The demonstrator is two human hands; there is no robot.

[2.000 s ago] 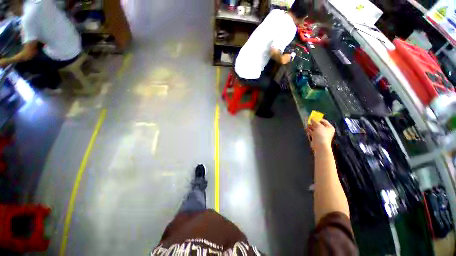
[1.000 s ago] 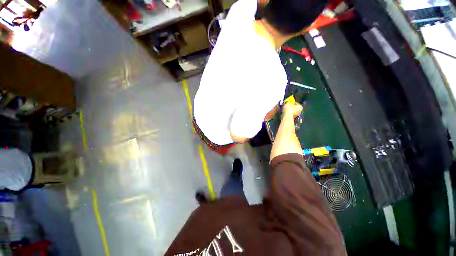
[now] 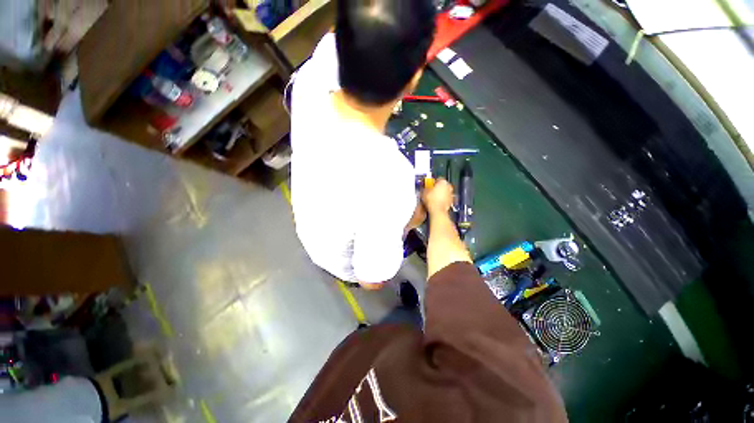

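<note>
My right hand (image 3: 439,197) reaches out over the green bench (image 3: 506,192), in front of the seated coworker (image 3: 351,173). Its fingers are closed on a small yellow item (image 3: 429,183). A white rectangular piece (image 3: 422,162) shows just beyond the fingers; whether it touches the yellow item or is held by the coworker, I cannot tell. A dark pen-shaped tool (image 3: 465,197) lies on the bench right of my hand. My left hand is not in view.
A round fan grille (image 3: 563,324) and blue-yellow parts (image 3: 506,257) sit on the bench near my arm. A dark belt (image 3: 570,157) runs along the right. A red-handled tool (image 3: 445,97) lies beyond. Wooden shelves (image 3: 223,103) stand at the upper left.
I have come closer to the coworker's side. My right hand has moved from over the dark phones or bags to the coworker's work spot, still holding the yellow item.
</note>
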